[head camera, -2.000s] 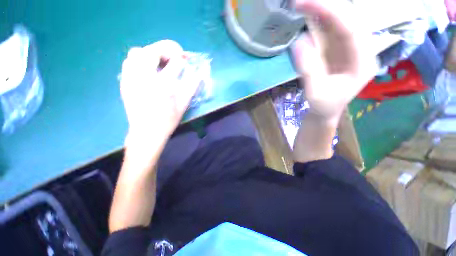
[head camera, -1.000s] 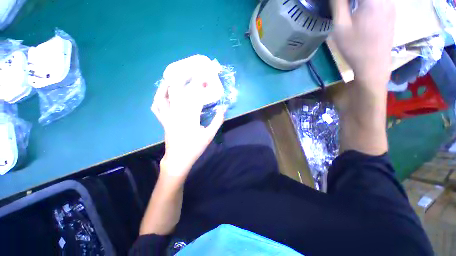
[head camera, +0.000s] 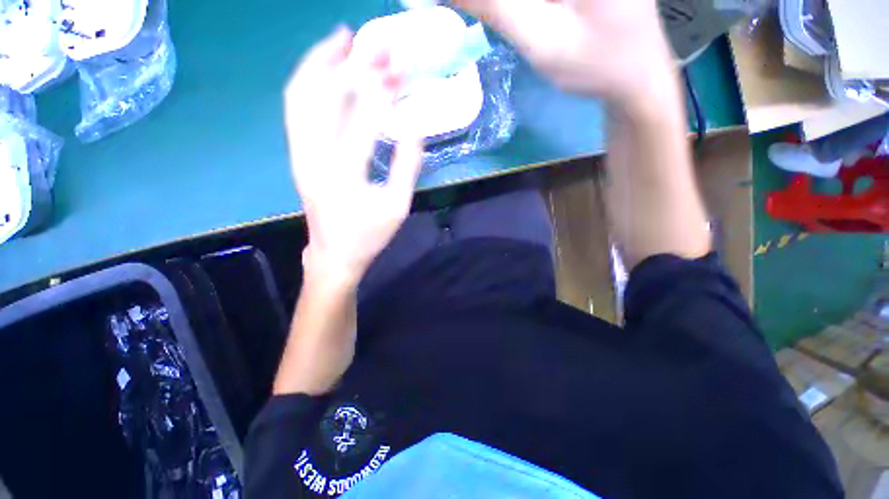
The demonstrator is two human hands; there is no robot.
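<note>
A white housing lies on crinkled clear wrap near the bench's front edge. My left hand is at its left side, fingertips over its left edge and thumb at its lower edge, steadying it. A pale translucent piece shows across the top of the housing; I cannot tell what it is. My right hand is blurred above and right of the housing, near the frame's top edge. Its fingers reach left towards the housing's top; whether they hold anything cannot be told.
Bagged white housings lie at the upper left of the green bench. A black bin with dark packets is below left. The grey dispenser is partly cut off at the top. Cardboard and a red stool are at right.
The view has shifted, so the bench things sit higher. My right hand has left the dispenser and moved left to above the housing. My left hand stays at the housing with its fingers more spread.
</note>
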